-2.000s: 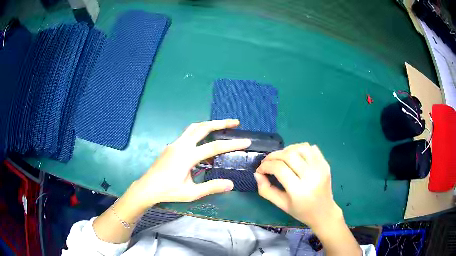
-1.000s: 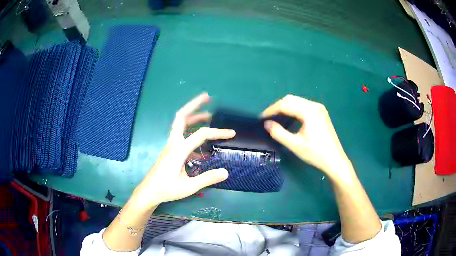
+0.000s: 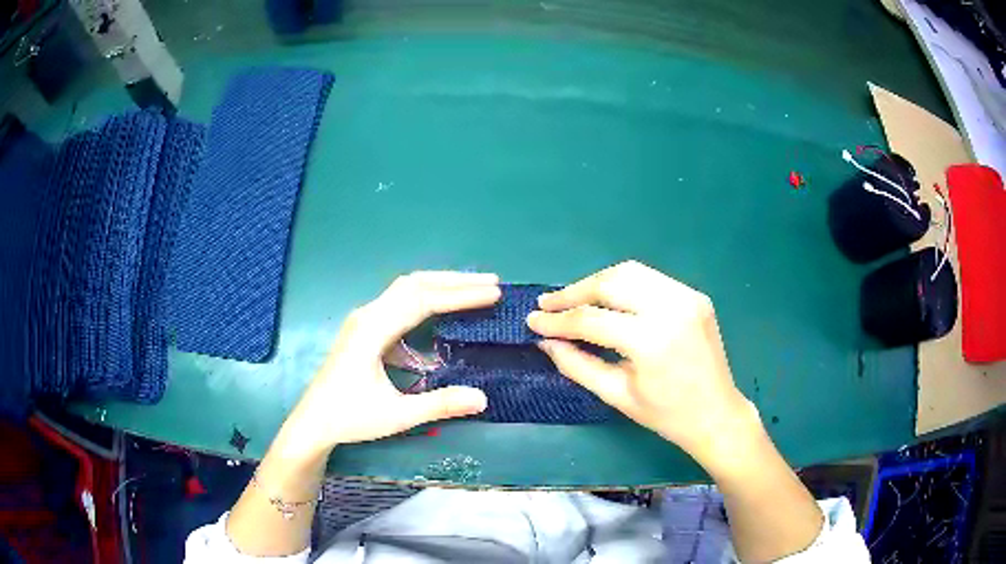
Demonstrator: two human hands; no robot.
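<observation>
A black speaker housing (image 3: 502, 358) lies on its side on the green bench in front of me, with blue mesh fabric (image 3: 530, 400) around it. The fabric covers its near and far sides, and a dark strip shows between the two edges. My left hand (image 3: 370, 358) holds the left end, fingers on the far side and thumb on the near side. Thin wires show between that thumb and fingers. My right hand (image 3: 651, 358) pinches at the fabric's far flap near the right end and hides that end.
A stack of blue fabric pieces (image 3: 94, 259) and a loose piece (image 3: 248, 209) lie at the left. Two black housings with wires (image 3: 879, 209), a cardboard sheet (image 3: 932, 386) and a red fabric piece (image 3: 980, 264) are at the right. A blue bin (image 3: 924, 507) is below the bench.
The fabric's far part, earlier flat on the bench, was lifted and now lies over the housing's far side. The bright recessed strip is now mostly dark. Both hands are back at the housing.
</observation>
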